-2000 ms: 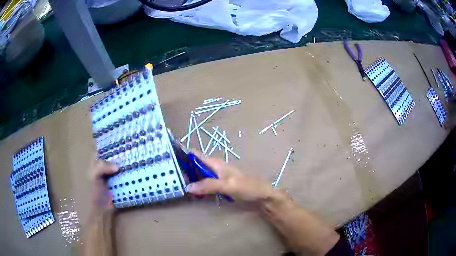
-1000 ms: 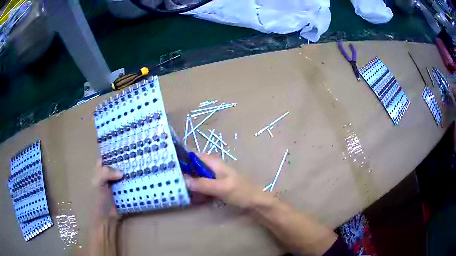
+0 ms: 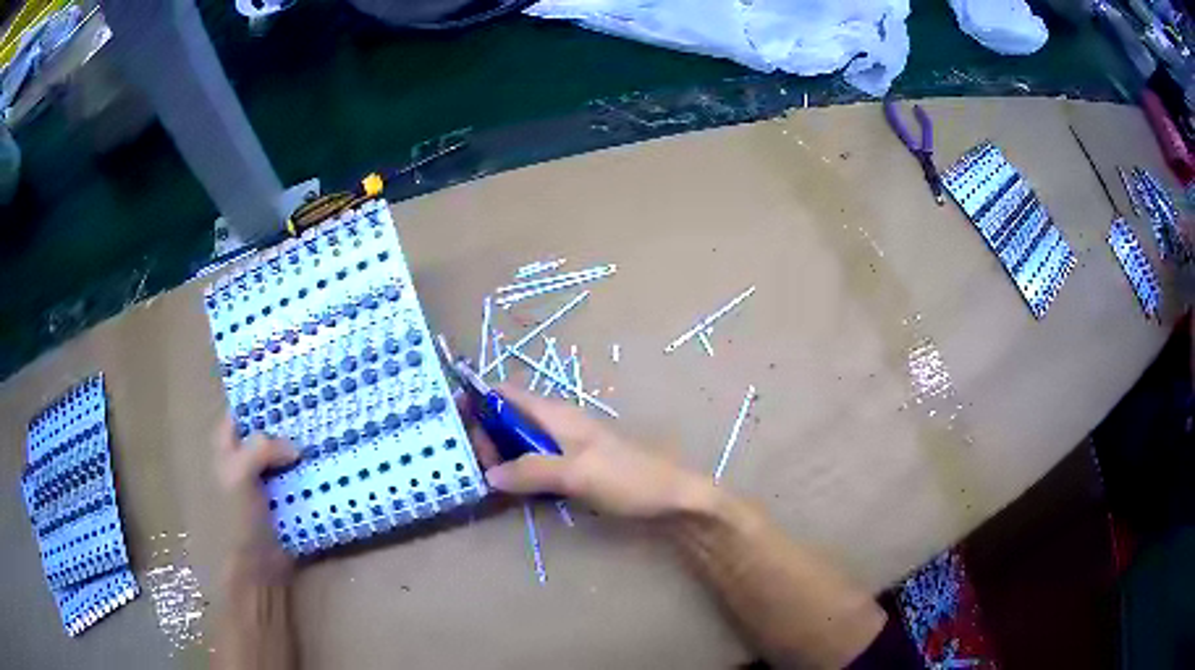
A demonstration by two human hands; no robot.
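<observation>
My left hand grips the lower left edge of a PCB panel, a white-blue sheet with rows of dark dots, tilted above the table. My right hand holds blue-handled diagonal cutters; their metal jaws are beside the panel's right edge. Whether the jaws touch the panel I cannot tell. Several thin white waste strips lie loose to the right of the panel. One strip lies below my right hand.
Stacked panels lie at the left. Purple-handled pliers and another panel lie at the far right. A yellow-and-black screwdriver lies by the metal post. Pale scraps lie in patches. White plastic bags are behind.
The panel has shifted left with my left hand. The cutters are further out from the panel's edge and their jaws show more. A strip now shows below my right hand.
</observation>
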